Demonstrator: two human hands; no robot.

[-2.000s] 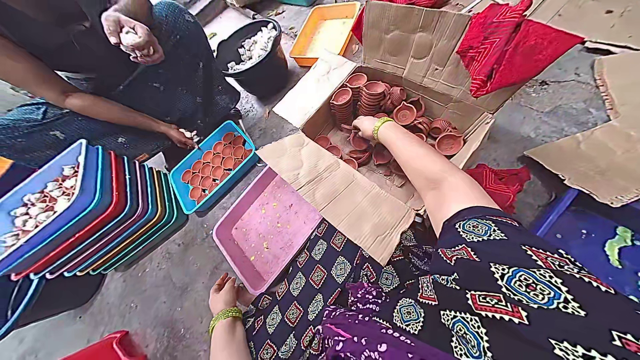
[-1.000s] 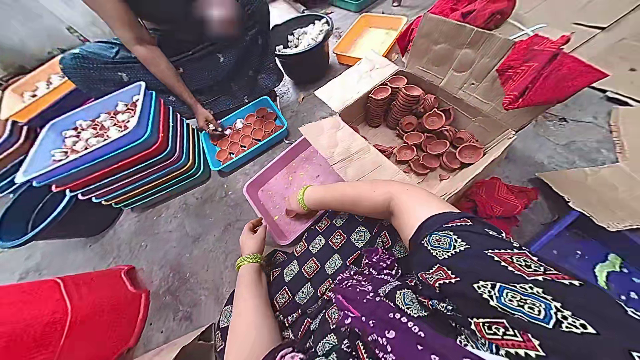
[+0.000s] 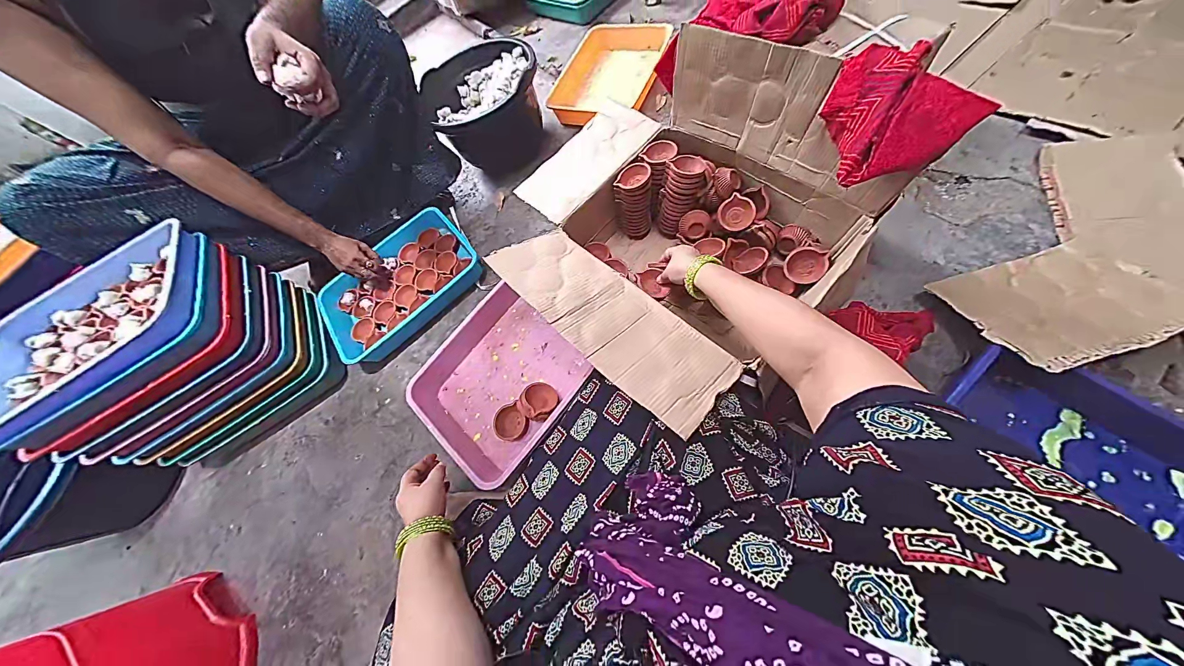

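My right hand (image 3: 680, 265) reaches into an open cardboard box (image 3: 615, 310), its fingers on a small clay lamp cup (image 3: 653, 283) near the box's front left. Stacked clay cups (image 3: 634, 199) stand at the back left of the box, and loose ones lie heaped beside them. My left hand (image 3: 423, 487) is beside the near corner of a pink plastic tray (image 3: 481, 356), fingers curled, with nothing seen in it. Two clay cups (image 3: 525, 410) lie side by side in that tray. Whether my right fingers are closed on the cup is hard to tell.
A co-worker's hand (image 3: 351, 256) touches cups in a blue tray (image 3: 400, 348); the other (image 3: 294, 79) holds a whitish lump. Stacked colored trays (image 3: 199, 324) stand left. Around are a black bucket (image 3: 495, 120), an orange tray (image 3: 566, 88), red cloth (image 3: 902, 111) and a red plastic object (image 3: 139, 629).
My right hand has moved from the pink tray to the cardboard box. Two clay cups now show in the pink tray, which looked bare two seconds ago. My left hand has come off the tray's edge.
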